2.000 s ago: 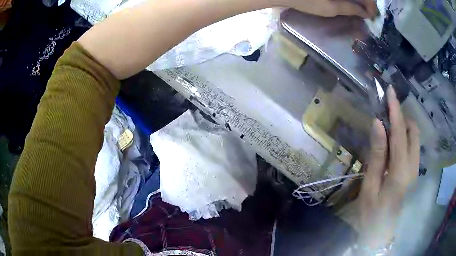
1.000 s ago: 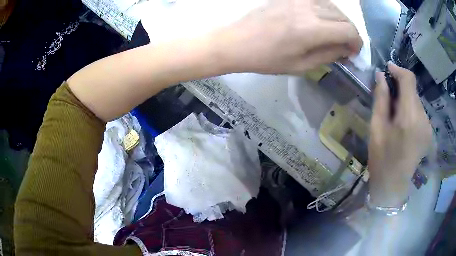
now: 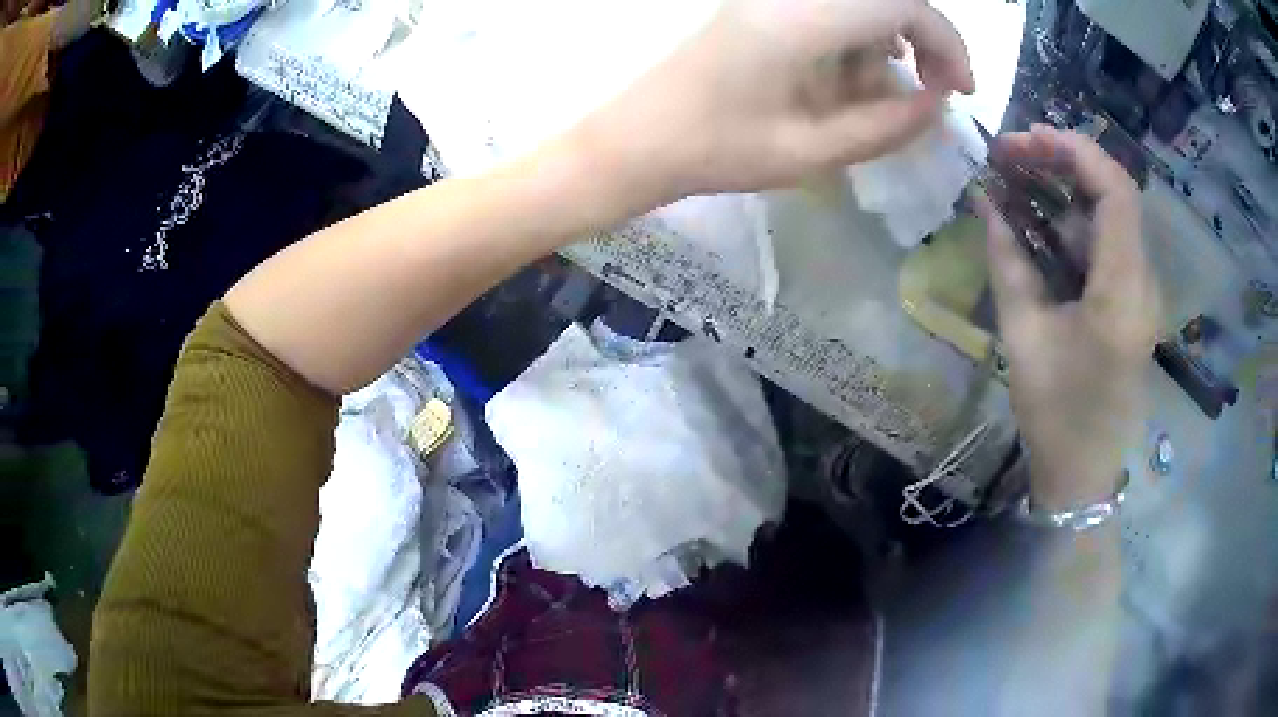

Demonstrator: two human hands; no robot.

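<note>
My left hand (image 3: 827,105) is at the top centre, thumb and forefinger curled together on a small white fabric piece (image 3: 918,175) that hangs below the fingertips. Bright white fabric (image 3: 519,70) lies behind my left wrist and hand. My right hand (image 3: 1079,308), slightly blurred, is to the right of it and holds dark thread snips (image 3: 1034,210), their points up toward the white piece. The snips and the piece are close; whether they touch cannot be told. The cream frame (image 3: 939,301) is partly hidden behind my right hand.
A stack of white cut pieces (image 3: 638,455) rests at the lap against the table edge (image 3: 785,350). A white heap (image 3: 372,546) with a tan tag (image 3: 430,427) is at left. Thread tails (image 3: 946,497) hang left of my right wrist. Machine parts (image 3: 1191,154) are upper right.
My left hand has come down and left from the top edge, with white fabric now at its fingertips. My right hand has risen with the snips. The view has shifted.
</note>
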